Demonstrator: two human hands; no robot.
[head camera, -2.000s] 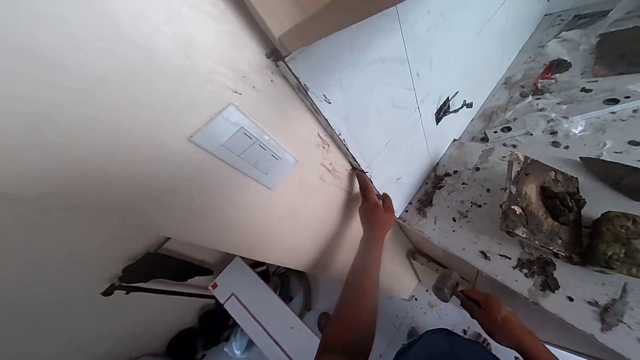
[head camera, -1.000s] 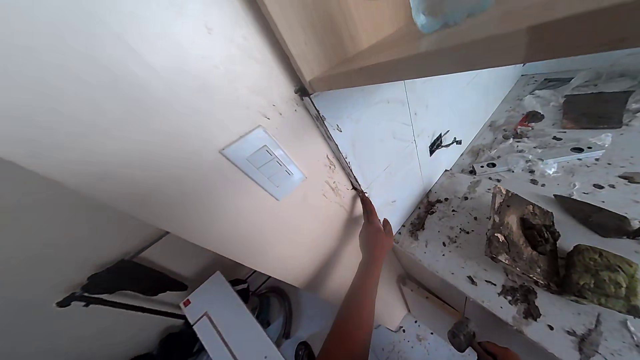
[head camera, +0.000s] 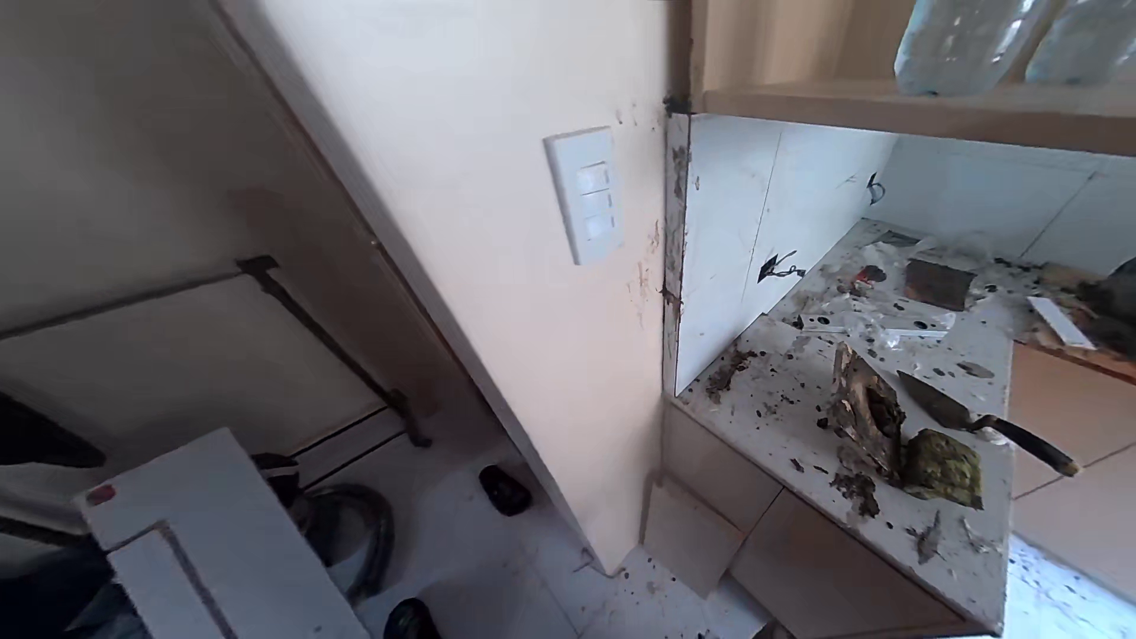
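Observation:
Neither my left hand nor my right hand shows now. A white wall switch plate (head camera: 587, 197) with several rockers is set in the pale wall, left of the edge of the white wall tiles (head camera: 723, 222). Wires (head camera: 781, 267) stick out of a hole in those tiles. On the dusty counter (head camera: 772, 390) lie a pointed trowel (head camera: 942, 406) with a black handle, a mortar-crusted piece (head camera: 863, 408) and a greenish-yellow lump (head camera: 942, 468). The striking tool seen earlier is out of view.
A wooden shelf (head camera: 914, 106) with clear plastic bottles (head camera: 963, 44) juts out at upper right. Loose tiles (head camera: 690, 532) lean below the counter. A white panel (head camera: 213, 541), a hose (head camera: 382, 541) and dark footwear (head camera: 504, 490) are at lower left. Debris and plastic litter the counter.
My left hand, earlier touching the tile edge, has left the view. My right hand, earlier low with a hammer-like tool, is gone from view too. The view has turned strongly.

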